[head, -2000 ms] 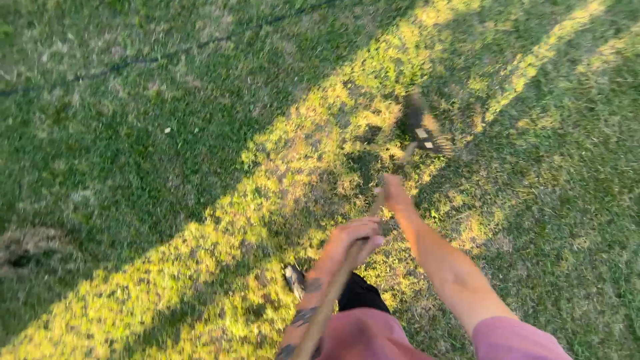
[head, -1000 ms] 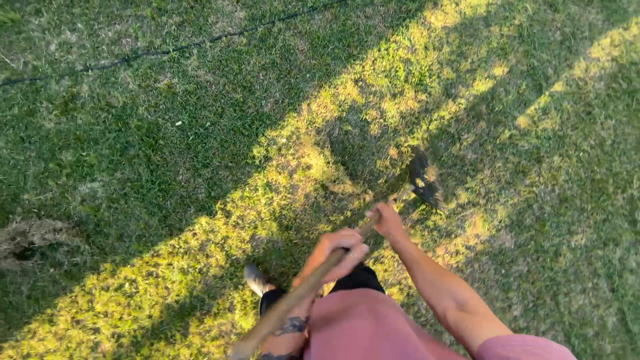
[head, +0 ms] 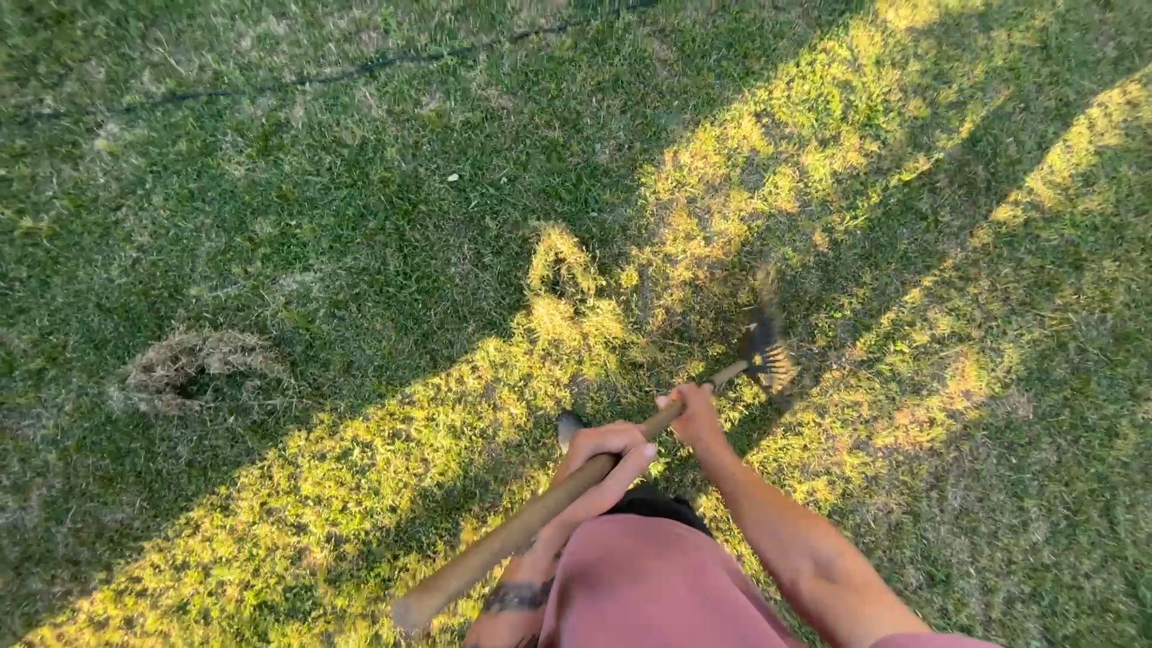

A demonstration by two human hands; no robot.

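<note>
Both hands hold the wooden handle (head: 513, 533) of a rake, which runs from the lower middle up to the right. My left hand (head: 610, 457) is closed around the handle's middle, in front of my pink shirt. Farther along, close to the tool's head, my right hand (head: 691, 416) grips the same handle. The dark rake head (head: 765, 353) is over the grass right of my right hand, its tines blurred. Left of it lies a small heap of dry grass clippings (head: 576, 315), partly sunlit.
A ring-shaped clump of dry grass (head: 202, 364) lies on the lawn at the left. A thin dark hose or cable (head: 387, 63) crosses the grass at the top. The toe of a shoe (head: 569, 427) shows beside my left hand.
The view has shifted, bringing the dry clump at the left more fully into frame. Both hands have stayed on the handle while the rake has moved about over the grass.
</note>
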